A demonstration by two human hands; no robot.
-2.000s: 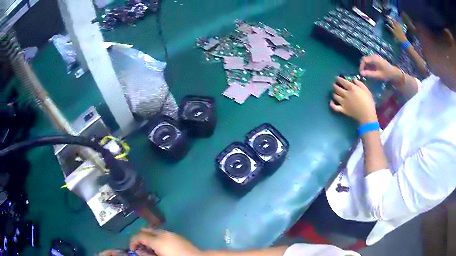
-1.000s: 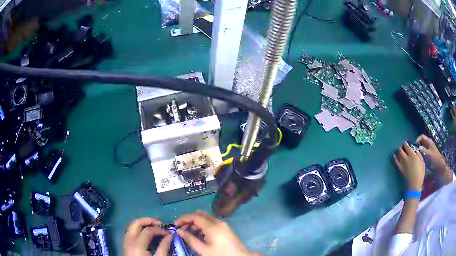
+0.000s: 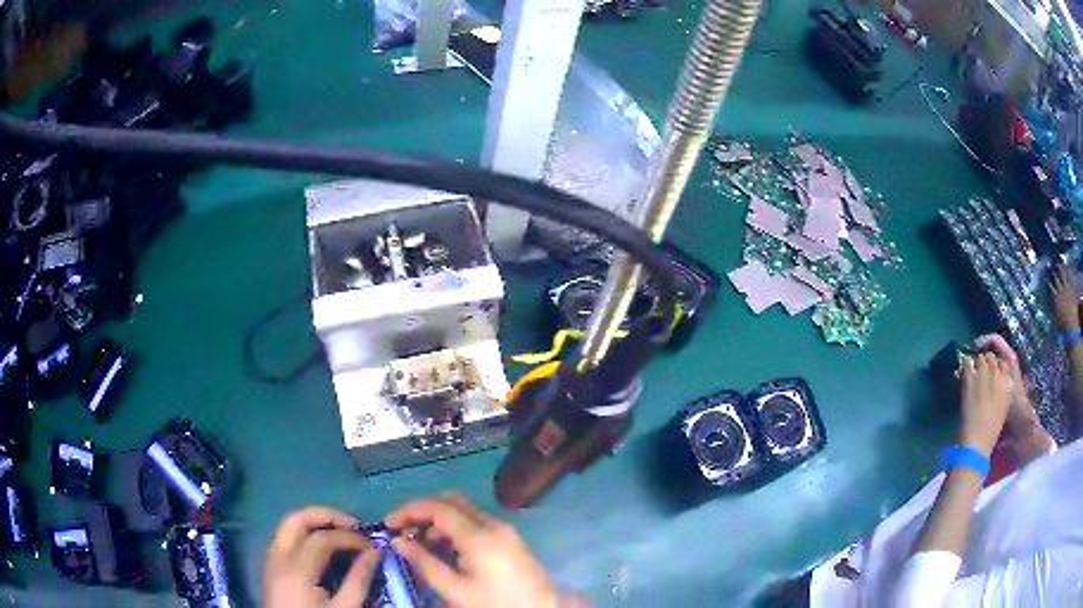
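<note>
My left hand [image 3: 315,558] and my right hand [image 3: 475,552] are at the bottom edge, partly cut off. Their fingertips meet on a small dark unit with a shiny blue-violet strip [image 3: 396,575], held between them; its lower part is out of the picture. The electric screwdriver [image 3: 570,434] hangs tilted just above my right hand, not touching the unit. The silver-white screw feeder [image 3: 410,321] stands beyond my hands, with a yellow wire at its right side.
Unfinished dark units [image 3: 190,469] lie at the left. Two speakers [image 3: 719,439] stand side by side right of the screwdriver; more are partly hidden behind it. A metal post [image 3: 523,113] rises behind the feeder. Boards [image 3: 819,226] lie farther right, near a neighbour's hands [image 3: 992,386].
The view has shifted slightly since a second ago, after a large swing left earlier. Both hands still hold the unit. The neighbour's hands have moved closer together around a dark piece.
</note>
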